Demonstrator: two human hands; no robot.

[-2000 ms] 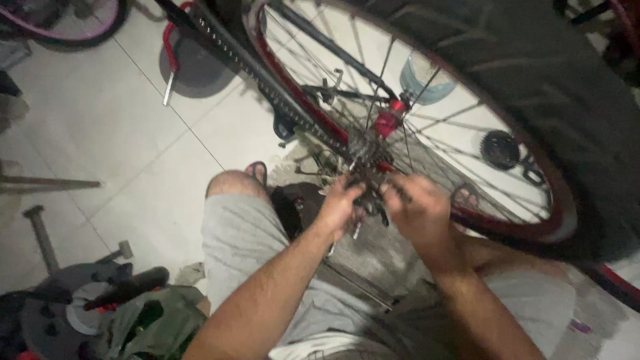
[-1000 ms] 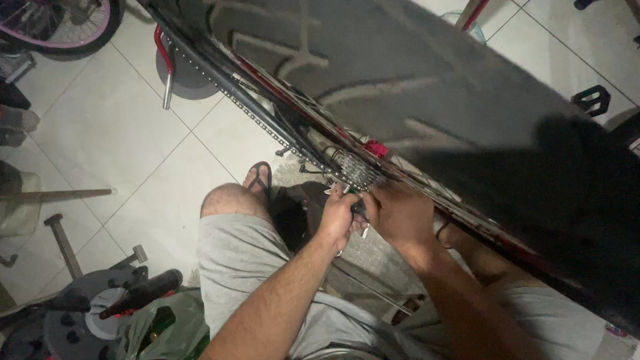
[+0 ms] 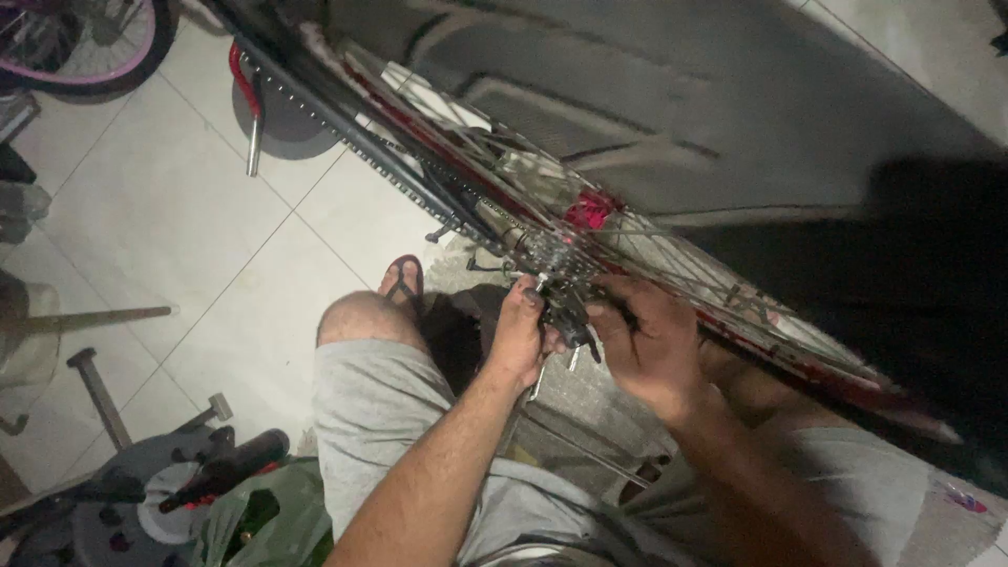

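Note:
A bicycle's rear wheel with a wide tyre and dark red rim slants across the upper right, close to the camera. Its red hub and sprocket cassette lie near the middle. The chain runs along the dark frame tube to the upper left. Below the cassette, my left hand is closed around the black rear derailleur, with a thin metal tool by its palm. My right hand is at the derailleur's right side, fingers bent near the cassette; its fingertips are partly hidden, so its grip is unclear.
At the upper left are a small wheel with a pink rim and a red bent bar over a dark round base. A hammer, a green plastic bag and dark round parts lie lower left. My sandalled foot rests on the tiles.
The wheel was seen more from the side two seconds ago; it now appears nearly edge-on, its tyre filling more of the upper right. Both hands have stayed around the derailleur.

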